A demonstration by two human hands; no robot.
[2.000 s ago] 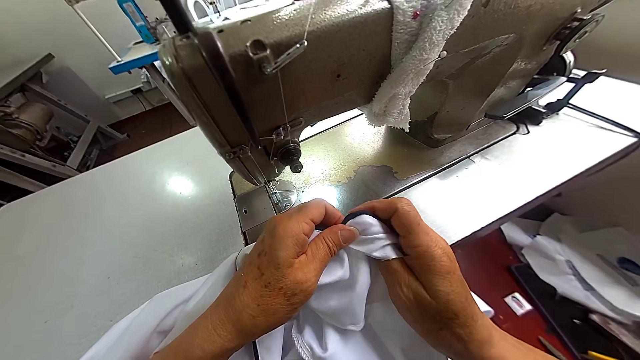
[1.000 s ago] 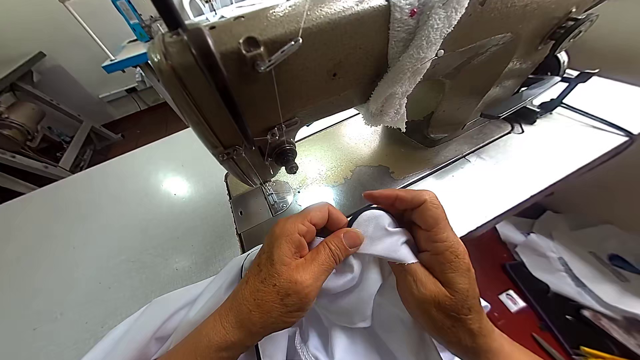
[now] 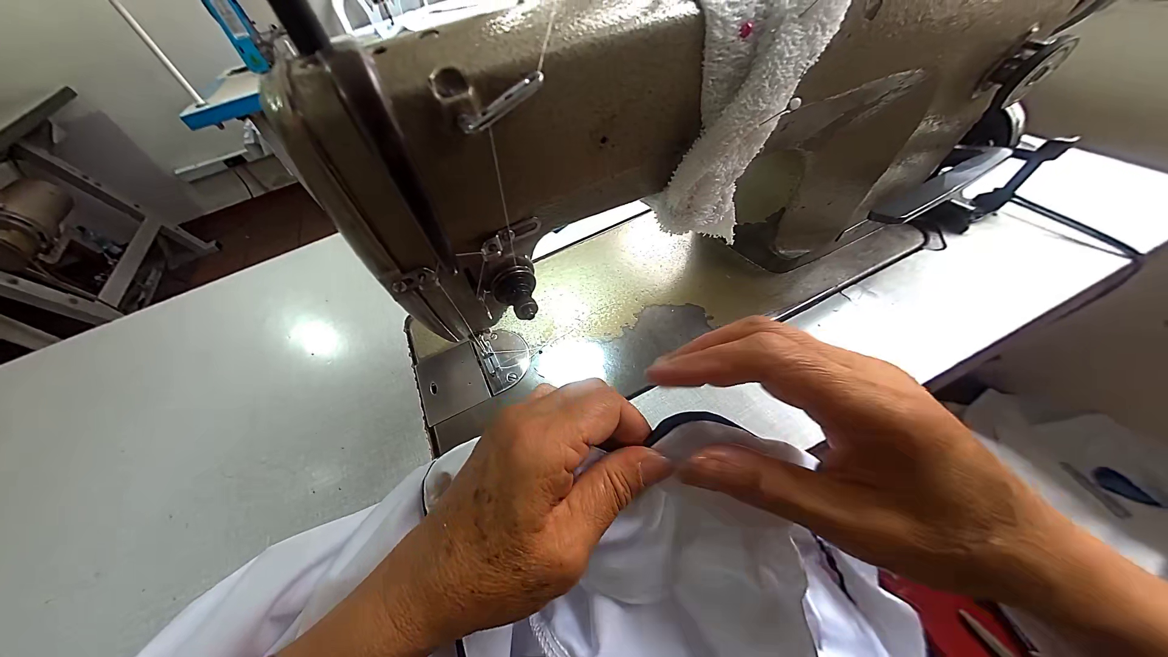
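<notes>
White fabric [image 3: 675, 557] with thin dark piping hangs over the front edge of the sewing machine table. My left hand [image 3: 547, 502] pinches its edge between thumb and fingers, by a black strip [image 3: 698, 419]. My right hand [image 3: 858, 456] is spread just to the right, fingers raised above the strip, its thumb tip against or close to the white fabric. Behind the hands stands an industrial sewing machine [image 3: 584, 128], its needle and presser foot [image 3: 491, 358] threaded over the metal needle plate. No fabric lies under the foot.
A white terry cloth [image 3: 730, 119] with pins drapes over the machine arm. The pale tabletop [image 3: 228, 392] extends left. White fabric pieces [image 3: 1077, 438] and a red surface [image 3: 949, 611] are at lower right. A metal frame stand [image 3: 119, 246] is on the far left.
My right hand has opened and its fingers have lifted off the fabric edge, which they were gripping two seconds ago. My left hand keeps its pinch.
</notes>
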